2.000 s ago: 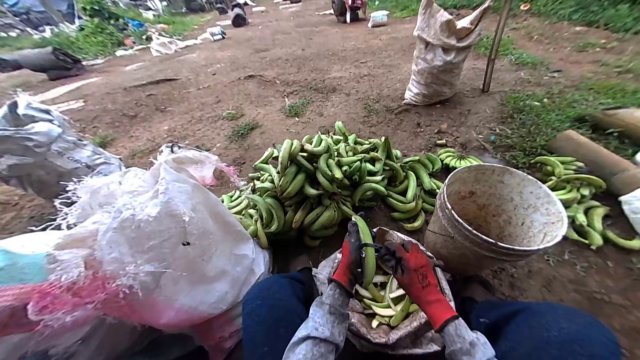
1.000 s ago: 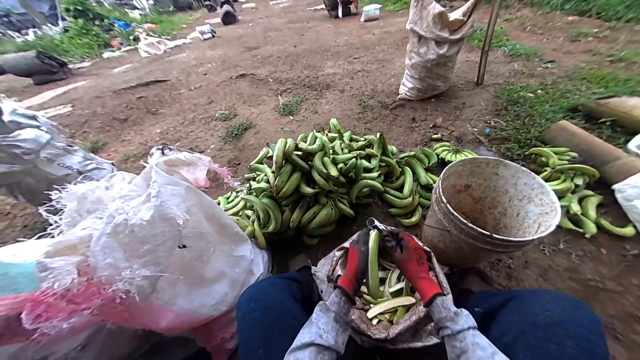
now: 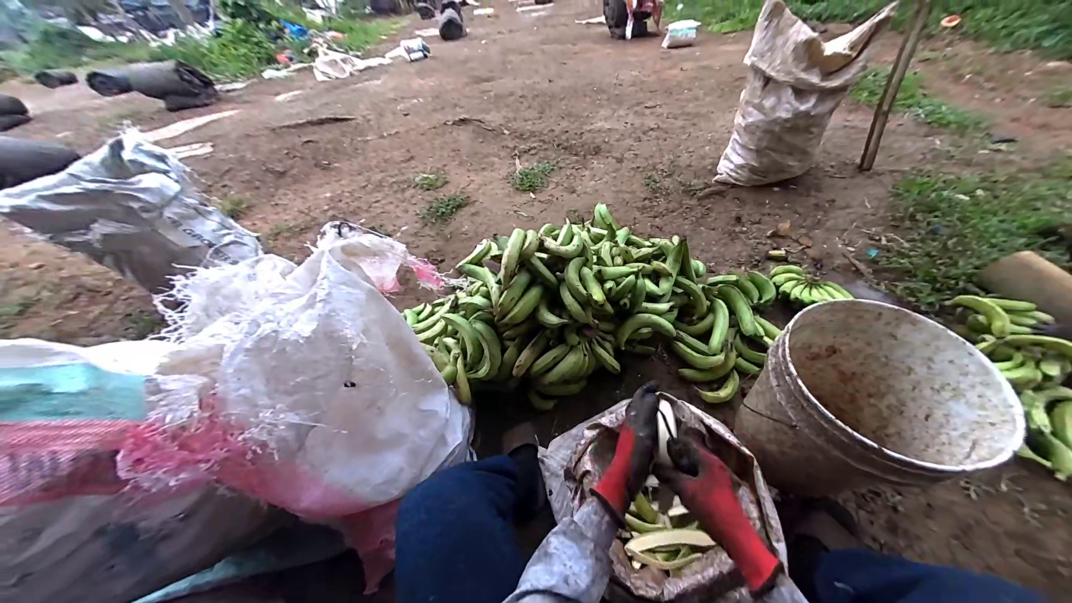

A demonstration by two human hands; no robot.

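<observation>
Both hands wear red gloves with dark, dirty palms and fingers. My left hand (image 3: pixel 632 448) grips a pale, peeled green banana or plantain (image 3: pixel 666 427), held upright over an open woven sack (image 3: pixel 758 502) between my knees. My right hand (image 3: pixel 708 486) is against the fruit's lower right side; a small dark thing shows at its fingers, too unclear to name. Inside the sack lie green and whitish peel strips (image 3: pixel 670 540). Beyond the sack is a large heap of green bananas or plantains (image 3: pixel 569 310).
A dirty white bucket (image 3: pixel 904 385) stands right of the sack. White and pink woven sacks (image 3: pixel 335 377) bulge at the left. More green fruit (image 3: pixel 1017 360) lies at the right edge. Farther off, an upright sack (image 3: pixel 779 100) stands beside a wooden pole (image 3: pixel 896 84) on bare soil.
The fruit in my hands showed green skin in the earlier frames; now its visible side is pale. Both hands have stayed over the sack.
</observation>
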